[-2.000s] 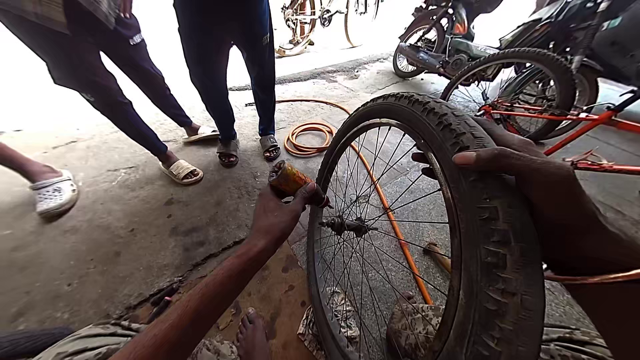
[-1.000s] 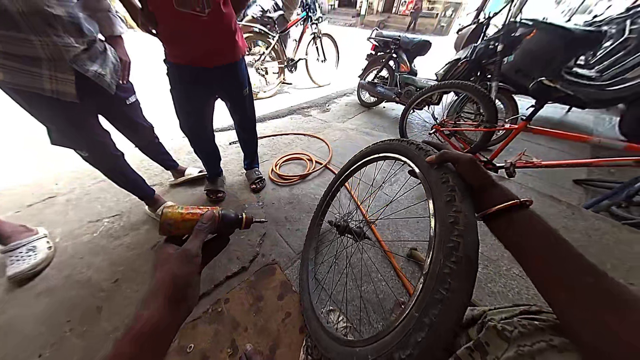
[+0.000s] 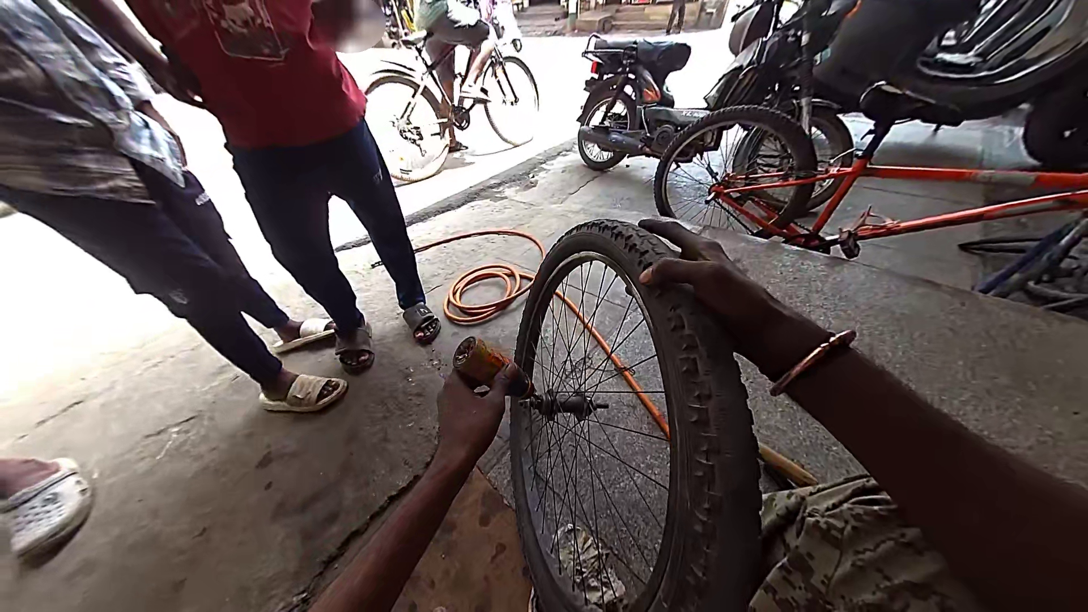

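A spoked bicycle wheel with a knobby black tyre (image 3: 710,425) stands upright before me. My right hand (image 3: 701,272) grips the top of its tyre, with the thumb on the near side and the fingers over the tread. My left hand (image 3: 476,404) holds a small yellow-orange screwdriver-like tool or bottle (image 3: 480,361) at the left side of the wheel. Its dark front end is against or close to the end of the hub (image 3: 565,405); whether they touch is hard to tell, and the tip is hidden.
A coiled orange hose (image 3: 484,293) lies beyond the wheel and runs behind its spokes. Two people stand at the left, and another foot in a white clog (image 3: 51,510) shows at the edge. A red bicycle frame (image 3: 935,174) and a parked motorcycle (image 3: 637,102) are at the back right.
One second ago the tool was away from the wheel, its thin tip visible; my left hand has brought it to the hub. A cyclist now shows behind. The view has shifted.
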